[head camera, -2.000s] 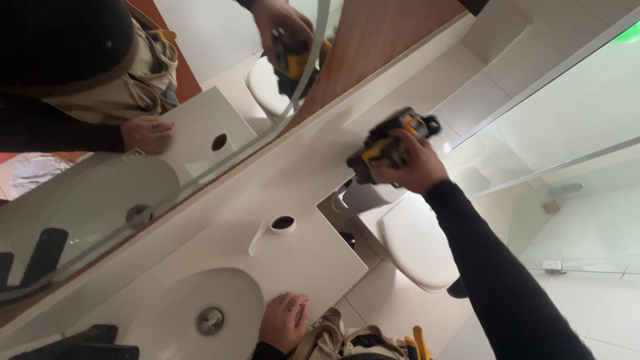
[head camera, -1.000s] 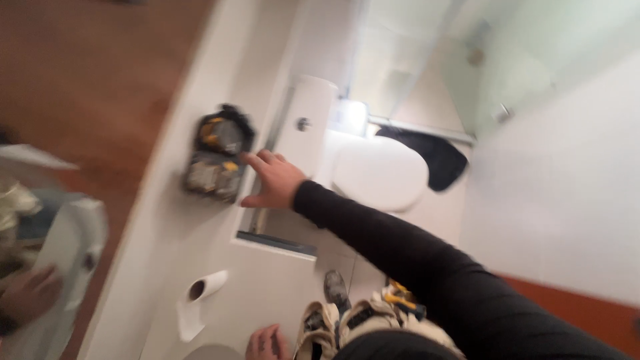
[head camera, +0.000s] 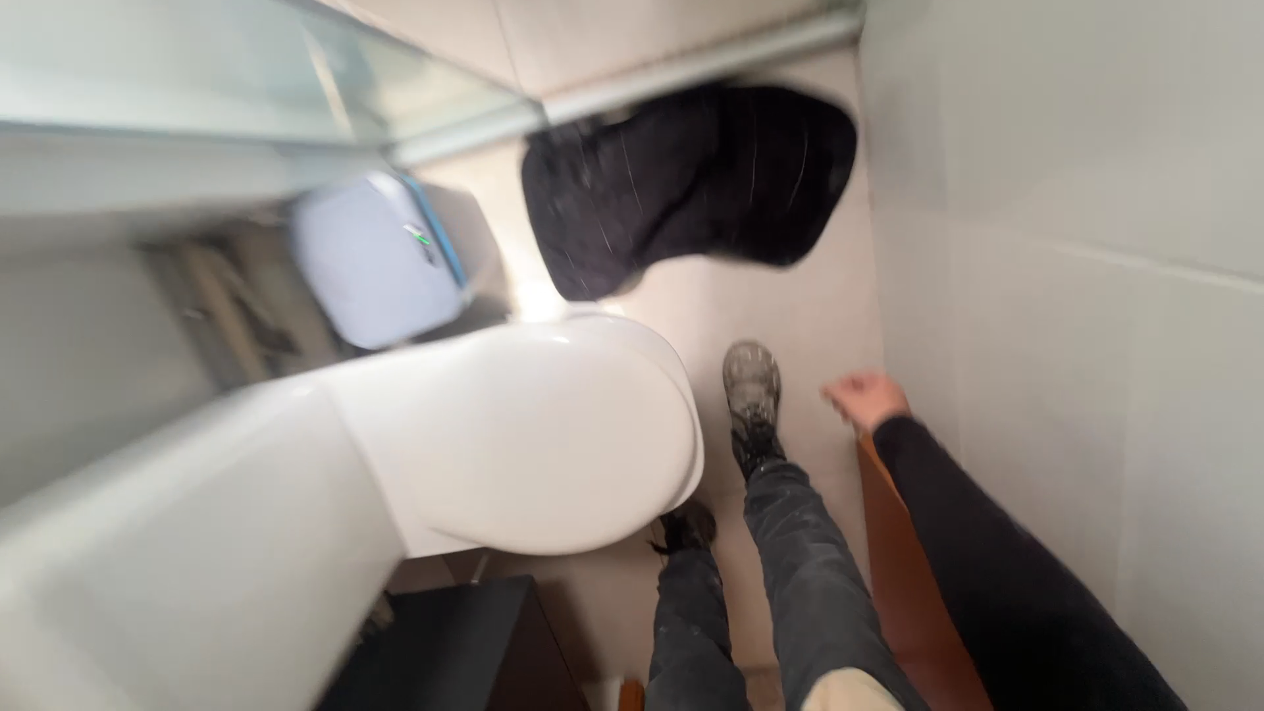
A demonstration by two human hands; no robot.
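Observation:
My right hand, at the end of a black sleeve, hangs over the floor at the right, near the tiled wall and above an orange-brown panel. Nothing shows in it; its fingers look partly curled, but blur hides how far. Left of it are my dark work boot and the closed white lid of a toilet. A black bath mat or cloth lies on the floor beyond the boot. My left hand is outside the view.
A light blue-grey lidded bin or box stands beside the toilet. The glass shower screen runs along the upper left. At the lower left is a dark cabinet; a tiled wall bounds the right side.
My right hand first held a black and yellow tool, then let it go on the white ledge; now it is over the floor by the wall. The view has swung to the toilet and floor.

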